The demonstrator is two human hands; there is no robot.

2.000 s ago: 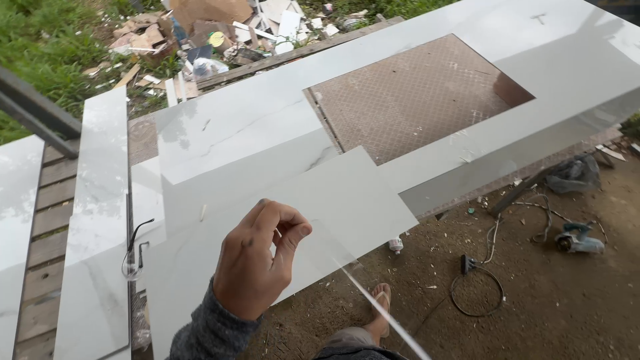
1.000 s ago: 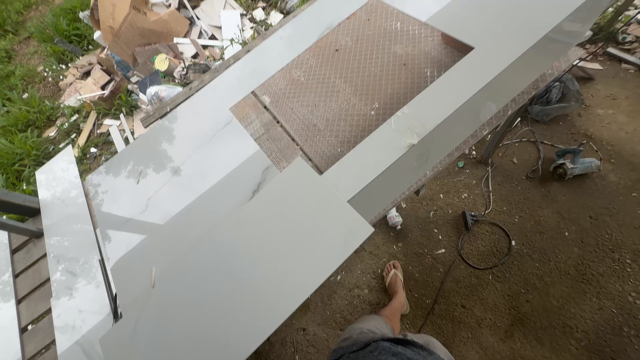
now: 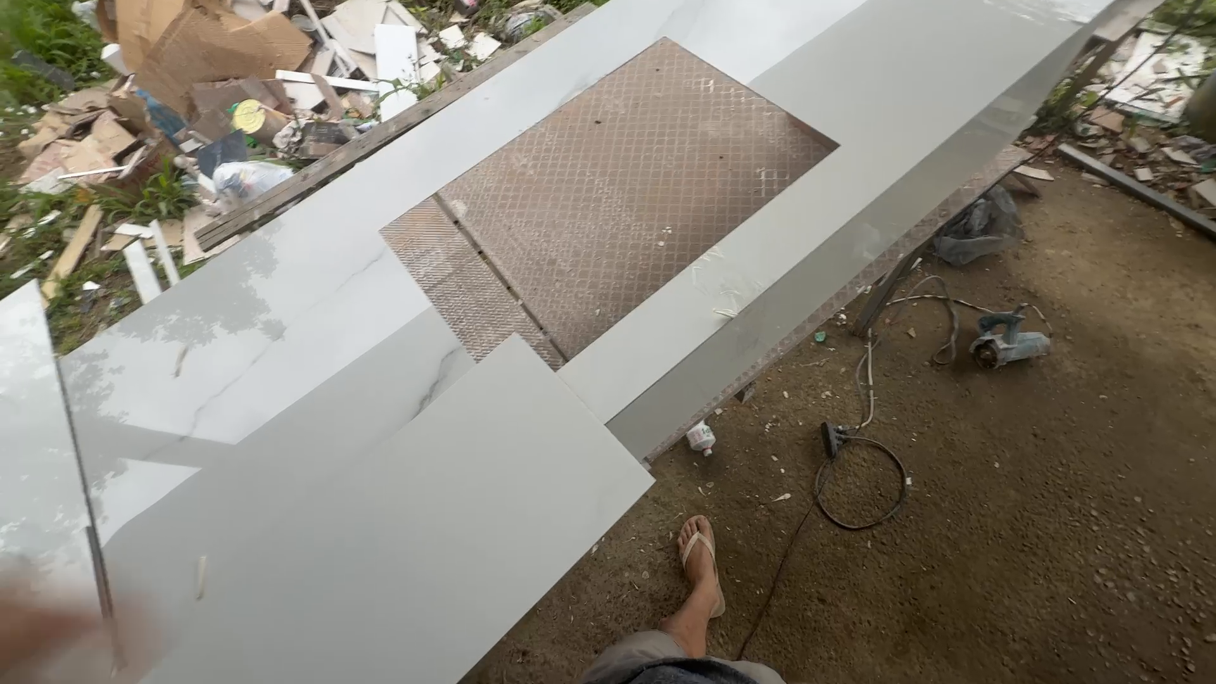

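Observation:
A blurred hand, seemingly my left hand (image 3: 71, 622), enters at the lower left edge, over or near the pale slabs. Blur hides its fingers and whether they hold anything. My right hand is out of view. A plain pale slab (image 3: 408, 522) lies nearest me, overlapping a glossy white slab with grey veins (image 3: 313, 313). Farther along, a rectangular opening shows a brown textured surface (image 3: 627, 190). A narrow pale strip (image 3: 703, 304) borders this opening on the near side. Another glossy panel (image 3: 33, 446) stands at the far left, with a dark edge beside it.
A corded power tool (image 3: 1009, 339) lies on the dirt at right, near a looped black cable (image 3: 902, 494). A small white bottle (image 3: 701, 438) is under the slab edge. My sandalled foot (image 3: 698, 560) is below. Cardboard and debris (image 3: 209, 57) lie beyond a wooden beam (image 3: 313, 180).
The hand seen over the near slab two seconds ago is out of view one second ago; a blurred hand now shows at the lower left. The view has shifted.

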